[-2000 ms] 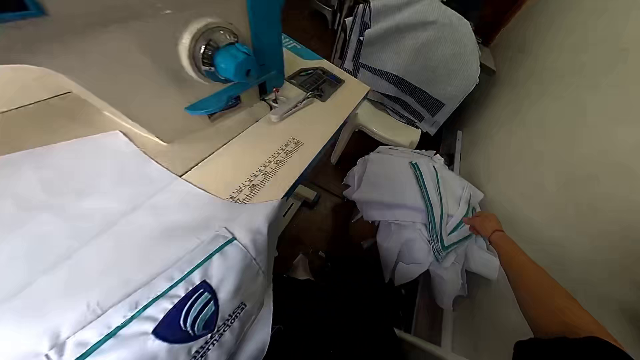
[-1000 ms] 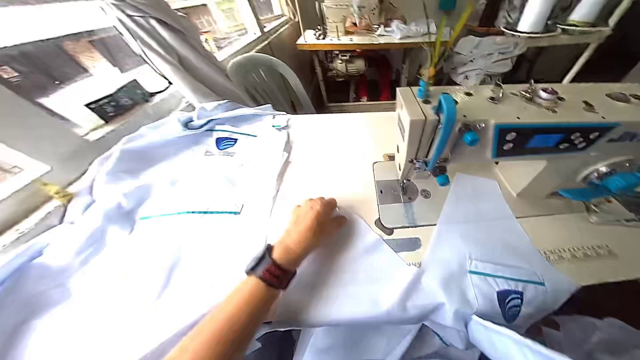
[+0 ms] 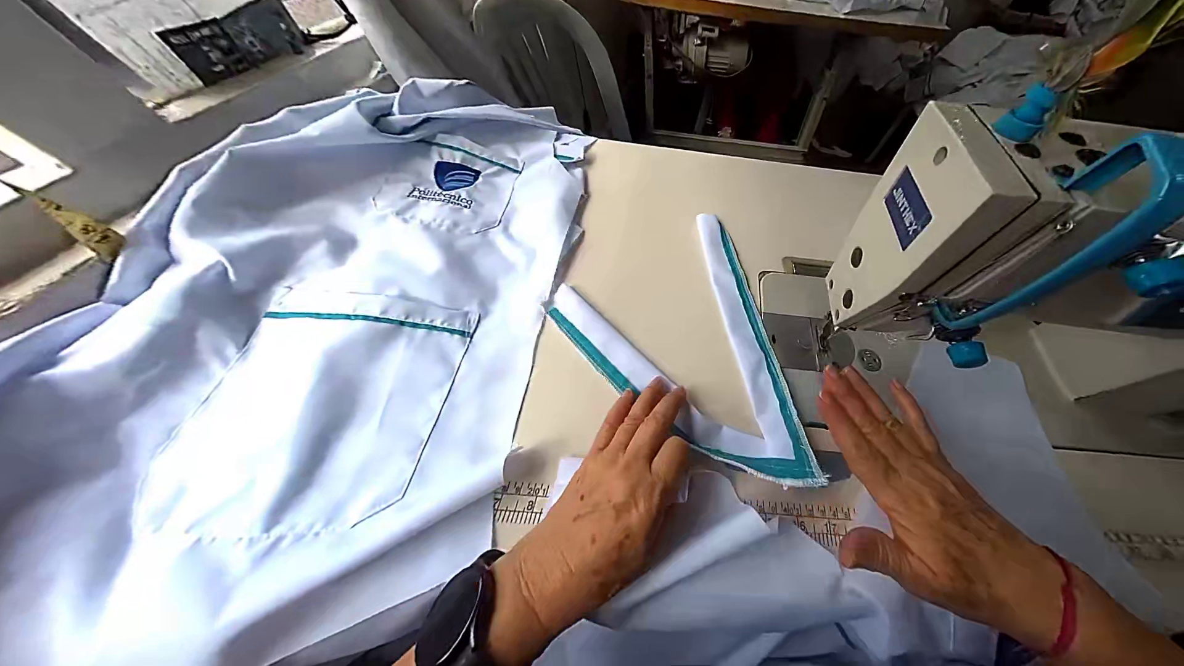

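A V-shaped white neckband with teal edging lies on the sewing machine table, left of the machine's needle area. My left hand rests with its fingertips on the band's left arm, pressing it flat. Beside the band's point, my right hand is spread, palm down, near the needle plate, holding nothing. White fabric is bunched under and between my hands. To the left lies a white garment piece with a large teal-trimmed pocket and a smaller chest pocket bearing an embroidered emblem.
The industrial sewing machine head with a blue guard stands at the right. Printed ruler markings run along the table's near side. A grey plastic chair is behind the table, and a window ledge is at far left.
The V-shaped band now lies on the table under my left hand; two seconds ago my right hand was at the pile of teal-edged pieces. The view has swung left from there.
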